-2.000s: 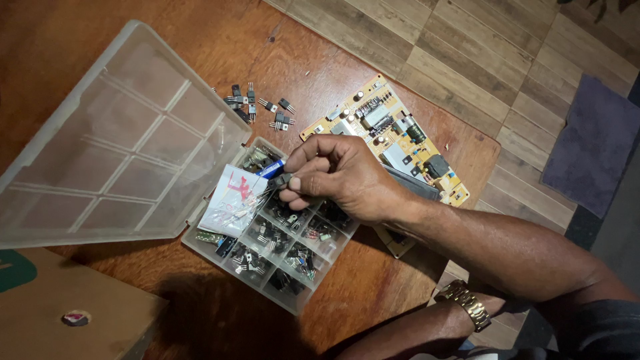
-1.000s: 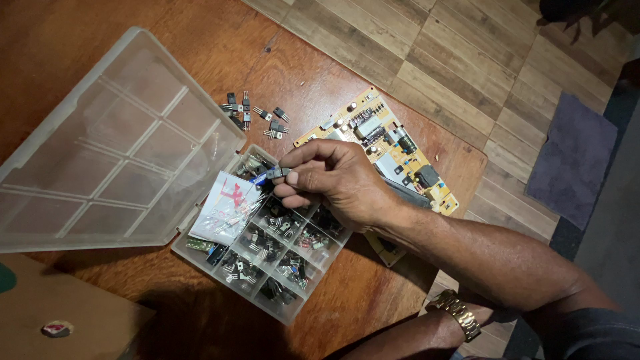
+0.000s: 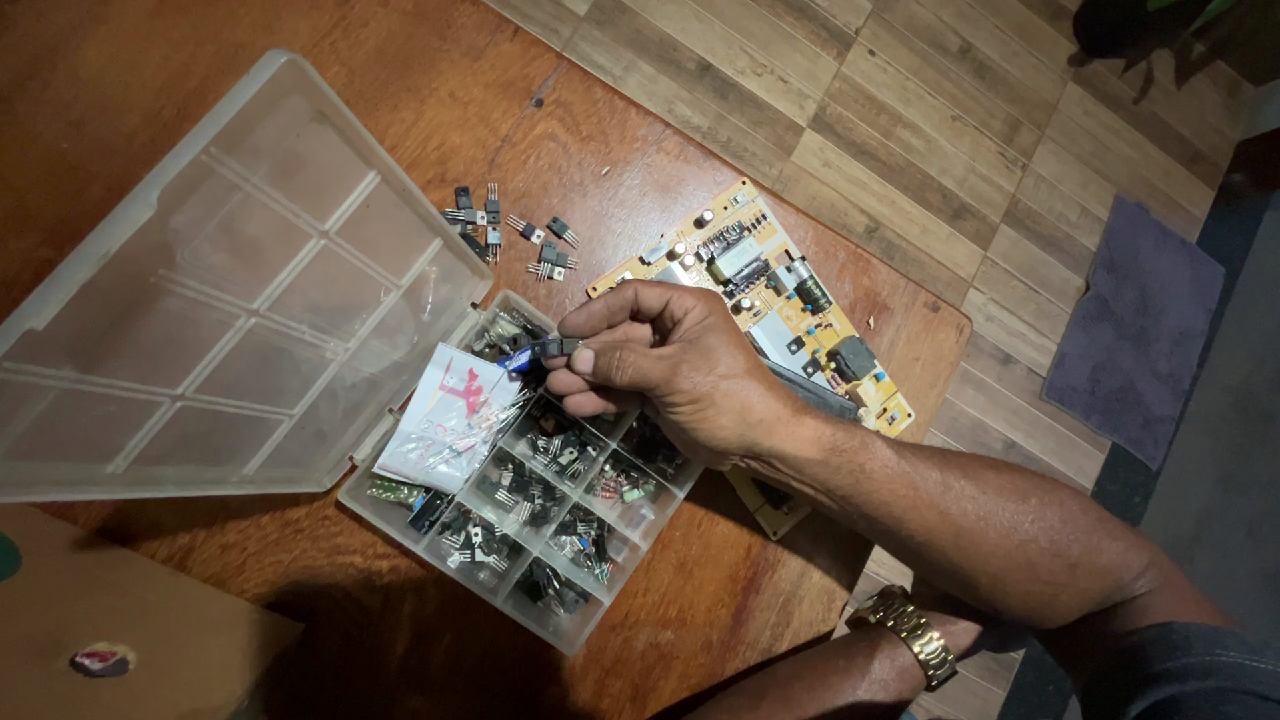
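My right hand [image 3: 660, 365] pinches a small black electronic component [image 3: 552, 348], like a transistor, between thumb and fingertips. It is over the upper part of an open, clear plastic compartment box [image 3: 575, 630] and hides some of its compartments. Beside the fingertips lies a blue part [image 3: 516, 360], partly covered. A white paper packet [image 3: 425, 430] with red marking and leaded components on it rests over the box's left compartments. Loose transistors [image 3: 530, 230] lie on the wood beyond the box. My left hand is out of view; only its forearm, with a gold-coloured watch [image 3: 915, 640], shows.
The box's translucent lid [image 3: 210, 400] stands open at left. A yellow circuit board [image 3: 790, 235] lies on the wooden table [image 3: 350, 600] behind my right hand, near the table's edge. Brown cardboard [image 3: 150, 620] is at lower left. A purplish mat [image 3: 1140, 330] lies on the floor.
The black component shows more plainly between my right fingertips than two seconds ago. My right hand has stayed over the upper part of the box.
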